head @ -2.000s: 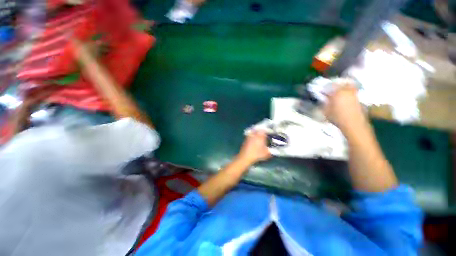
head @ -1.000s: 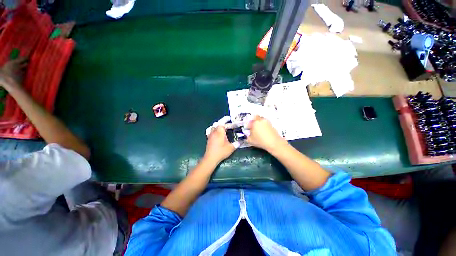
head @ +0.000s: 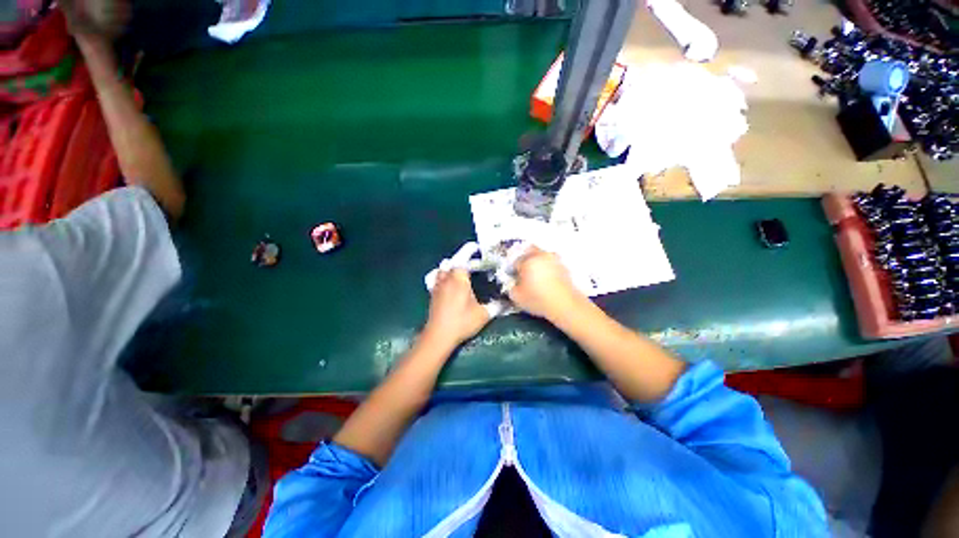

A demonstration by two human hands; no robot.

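My left hand (head: 456, 304) holds a small black metal part (head: 485, 284) at the near left edge of a white printed sheet (head: 615, 236). White finger covers or cloth show at its fingertips. My right hand (head: 541, 282) touches the part from the right, with a white wiping cloth (head: 507, 264) at its fingertips. The fingers and cloth hide most of the part. Two small reddish-and-silver parts, one (head: 326, 238) and another (head: 265, 252), lie on the green mat to the left. A small black part (head: 772, 232) lies alone at the right.
A grey metal post (head: 594, 74) rises behind the sheet, with an orange-red box (head: 547, 89) behind it. White wipes (head: 678, 121) lie on a brown board. A pinkish tray (head: 857, 268) of parts stands right. A person in grey (head: 84, 273) sits left by red trays (head: 53, 158).
My right hand has come down from the post's base and both hands now meet at the part. The view has swung right. The neighbour's arm has moved up by the red trays.
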